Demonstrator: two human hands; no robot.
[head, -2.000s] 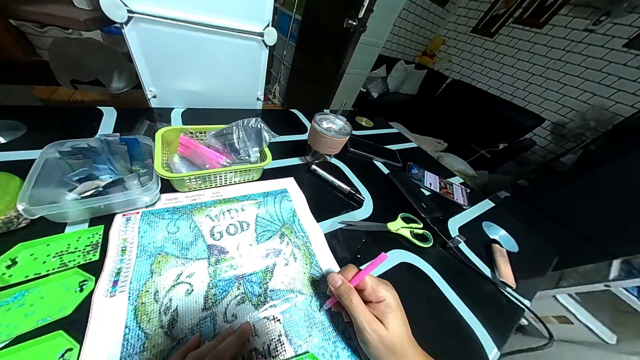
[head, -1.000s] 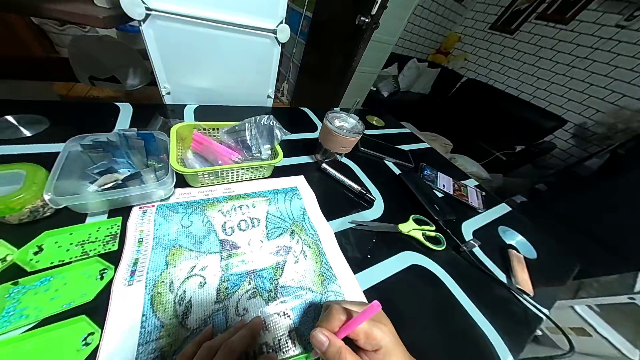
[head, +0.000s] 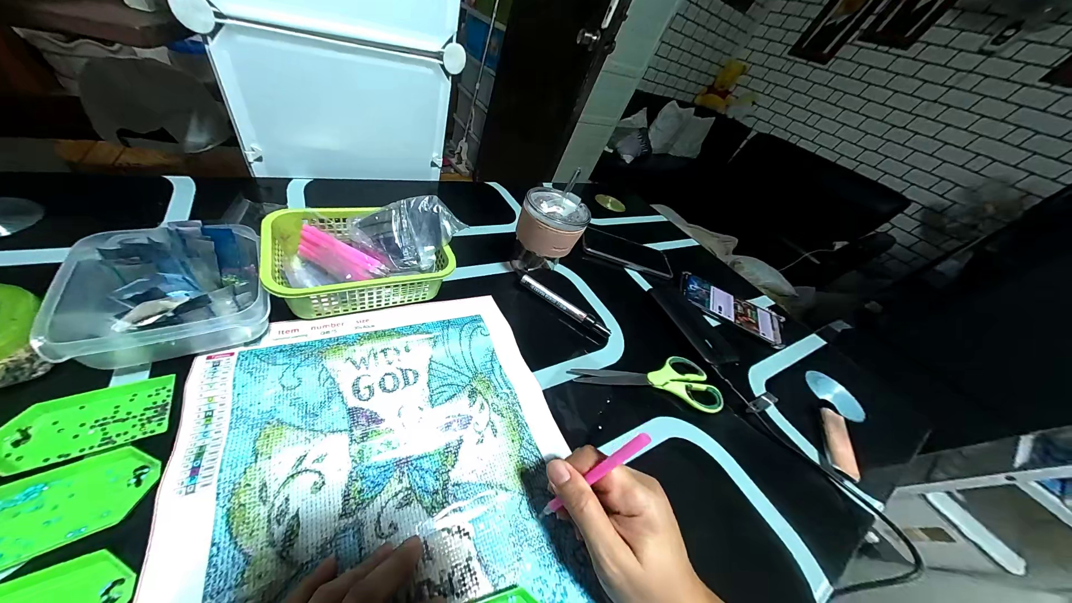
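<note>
A diamond painting canvas [head: 402, 419] with a colour chart down its left margin lies on the black table. My right hand [head: 624, 519] pinches a pink applicator pen [head: 615, 461] between thumb and fingers, its tip at the canvas's right edge. Flat on the lower part of the canvas rests my left hand [head: 368, 578], cut off by the bottom of the view, holding nothing that shows. A green bead tray [head: 511, 595] peeks in between the hands at the bottom edge. Left of the canvas are more green trays [head: 75, 502] with small drills on them.
Behind the canvas stand a clear plastic tub [head: 151, 335] of packets and a green basket [head: 360, 297] with pink pens. A lidded tumbler [head: 548, 230], a marker [head: 565, 307], green-handled scissors [head: 687, 385], a phone [head: 731, 308] and a black cable [head: 888, 511] lie to the right.
My right hand with the pink pen has moved away from my left hand, from the lower canvas to its right edge. My left hand remains on the lower canvas.
</note>
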